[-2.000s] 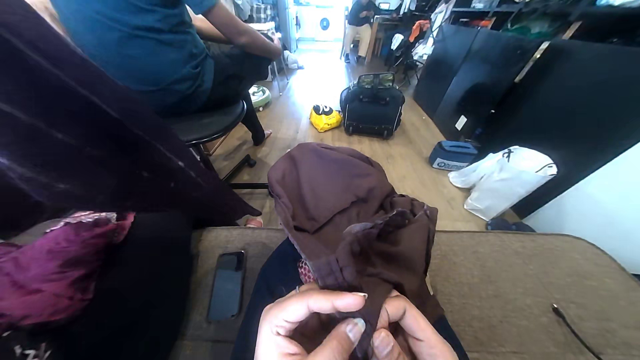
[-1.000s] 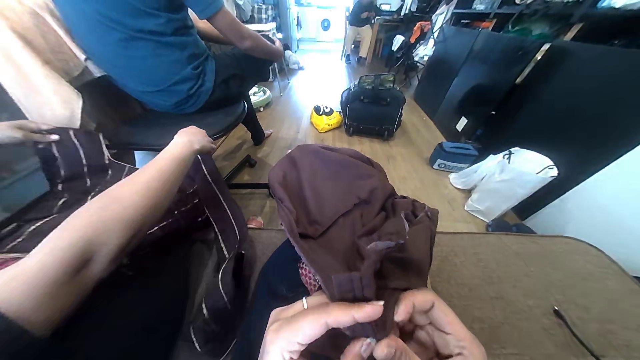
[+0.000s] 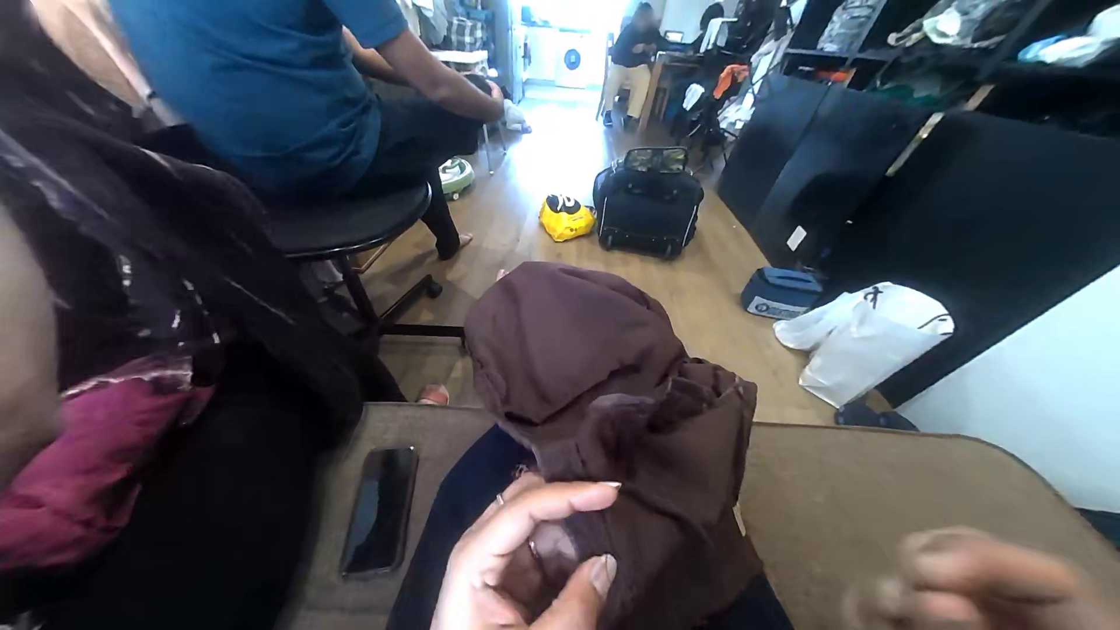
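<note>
Dark brown cloth [image 3: 577, 350], bunched and folded, lies over my lap at the middle of the head view. My left hand [image 3: 534, 560], with a ring on one finger, holds the near part of this cloth between thumb and fingers. Away from the cloth at the lower right, my right hand [image 3: 980, 582] is blurred, and its fingers look curled; whether anything thin is between them cannot be told.
A smartphone [image 3: 380, 512] lies on the brown seat [image 3: 875, 499], left of my lap. Beside me, a person handles dark patterned fabric [image 3: 175, 236]. Ahead are a seated person in blue, a yellow bag [image 3: 566, 218], a black wheeled bag [image 3: 649, 206] and a white bag [image 3: 862, 337].
My right hand has let go of the brown cloth and moved away to the right. The neighbour's dark fabric has been raised and shifted, and the phone shows again.
</note>
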